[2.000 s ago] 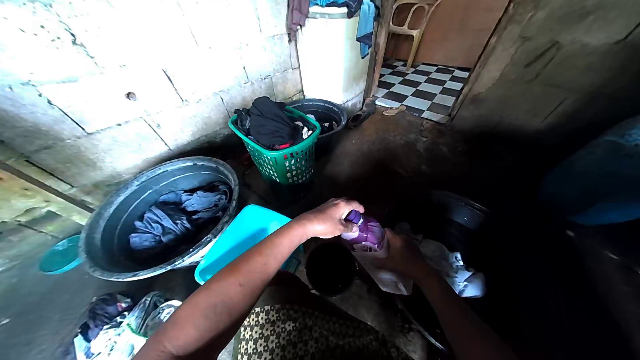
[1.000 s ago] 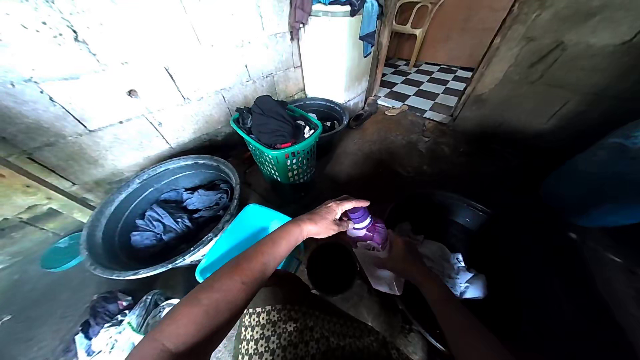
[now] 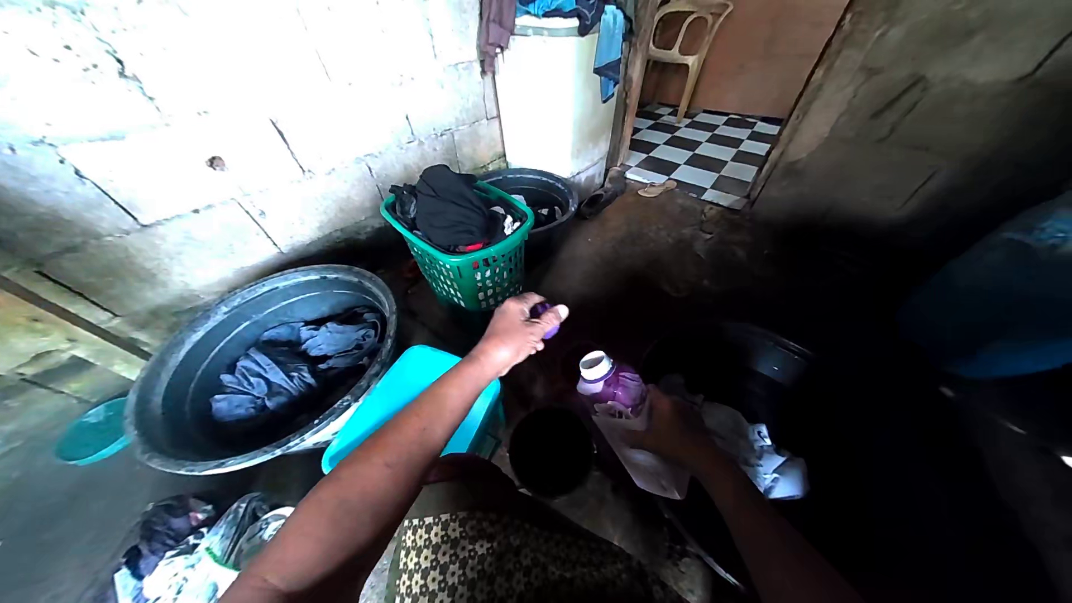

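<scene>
My left hand (image 3: 515, 333) grips a purple bottle cap (image 3: 544, 318), held up to the left of the bottle and apart from it. Around the side of a plastic bottle (image 3: 628, 427) with a purple upper part and a pale lower part is my right hand (image 3: 670, 427). The bottle stands tilted, its white mouth uncovered and facing up. Below and left of it is a dark round container (image 3: 551, 450). White cloth (image 3: 754, 448) lies right of the bottle, in or by a dark basin (image 3: 775, 356) that is mostly lost in shadow.
A large black tub (image 3: 167, 368) holds dark wet-looking clothes, with a turquoise plastic container (image 3: 402, 398) beside it. Behind stand a green laundry basket (image 3: 469, 268) piled with dark clothes and another black tub (image 3: 557, 180). Loose clothes (image 3: 193, 553) lie at lower left, near a green basin (image 3: 94, 431).
The cap has come off the bottle, and my left hand has moved up and left with it. My right hand still holds the bottle.
</scene>
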